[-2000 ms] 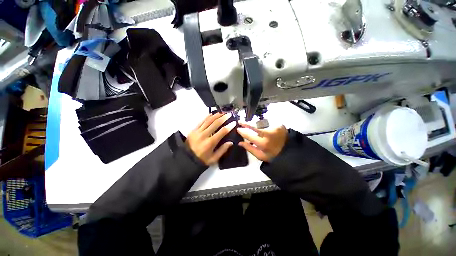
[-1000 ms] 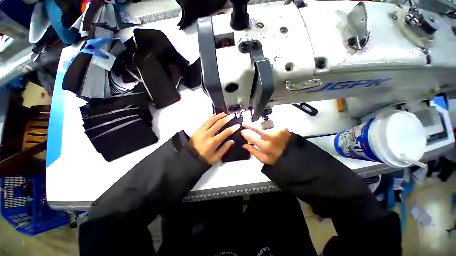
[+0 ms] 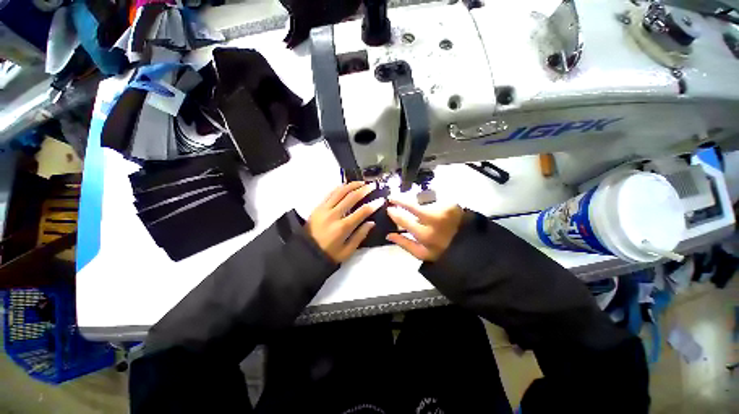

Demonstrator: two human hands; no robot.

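A small black cut piece point(image 3: 379, 232) lies flat under the head of the white sewing machine point(image 3: 454, 77). Its near end shows between my hands. My left hand point(image 3: 339, 225) rests on its left side, fingertips close to the needle area. My right hand point(image 3: 427, 230) rests on its right side, fingers bent, just below the presser foot area. Both hands are bare and press the piece to the table. The needle and the far end of the piece are mostly hidden by the fingers and the head.
Left of my hands lies a fanned stack of black pieces point(image 3: 198, 214), with loose black panels point(image 3: 251, 121) behind and a grey and black bundle point(image 3: 154, 129). Black snips point(image 3: 489, 171) lie right of the needle. A tub with a white lid point(image 3: 644, 216) stands at right.
The black piece has moved away from me under the machine head, so less of its near end shows. My hands have stayed in nearly the same place on it.
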